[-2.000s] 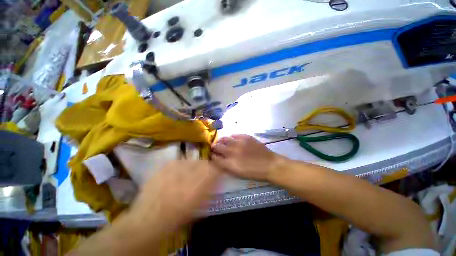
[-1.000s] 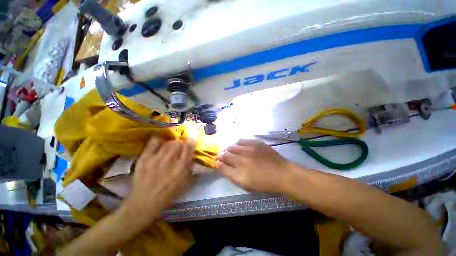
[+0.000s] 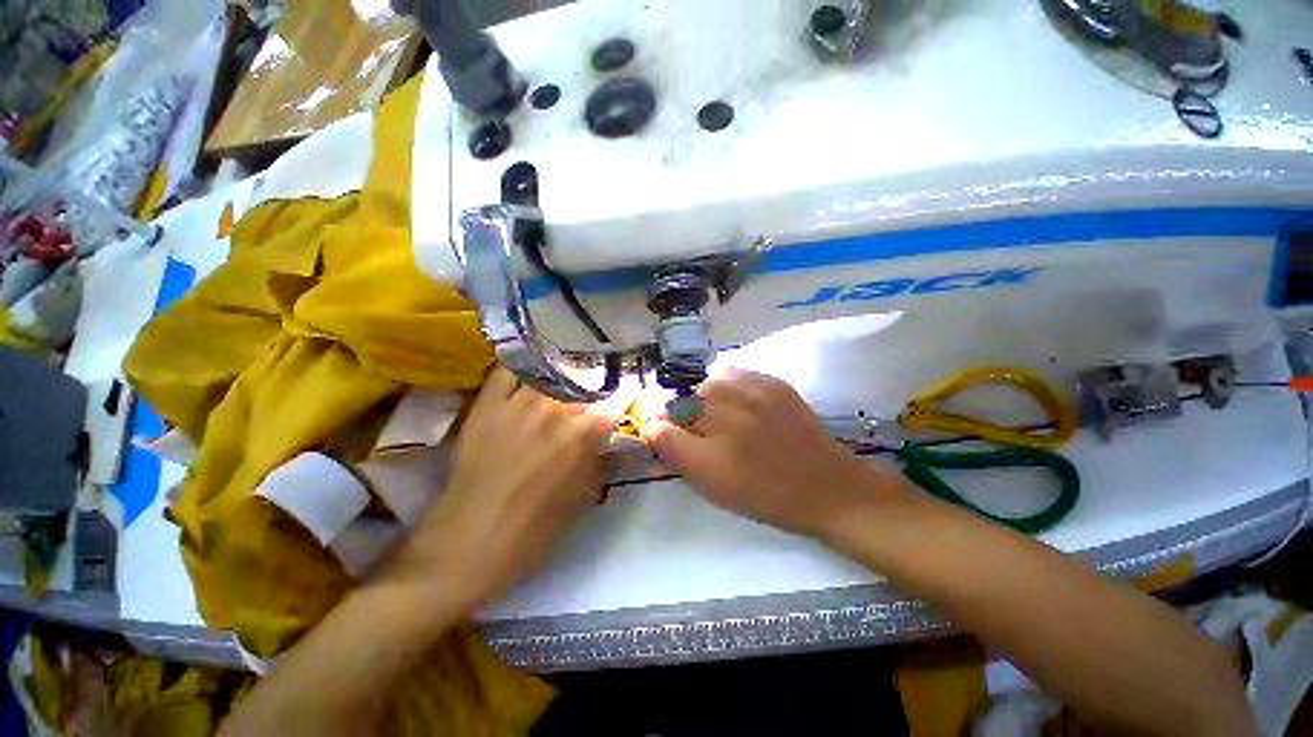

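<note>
A mustard-yellow garment piece [image 3: 339, 324] lies heaped left of the needle, with white pieces [image 3: 316, 497] on its front part. My left hand [image 3: 533, 468] lies palm down on the fabric just left of the needle, fingertips near the presser foot. My right hand [image 3: 756, 446] is right beside the needle, its fingertips at a small bit of yellow fabric under the bright lamp. Both hands hold the fabric edge between them. The needle and presser foot [image 3: 683, 409] are partly hidden by glare and fingers. The white sewing machine head [image 3: 864, 187] stands above.
Scissors with yellow and green handle loops [image 3: 994, 487] lie right of my right hand. A shiny curved guard [image 3: 504, 295] hangs at the head's left end. A ruled tape [image 3: 749, 619] runs along the table's front edge. A grey machine part [image 3: 41, 432] stands at far left.
The view has shifted, so the machine head sits further right. My left hand has moved closer to my right hand at the needle. The yellow heap now reaches further up behind the head.
</note>
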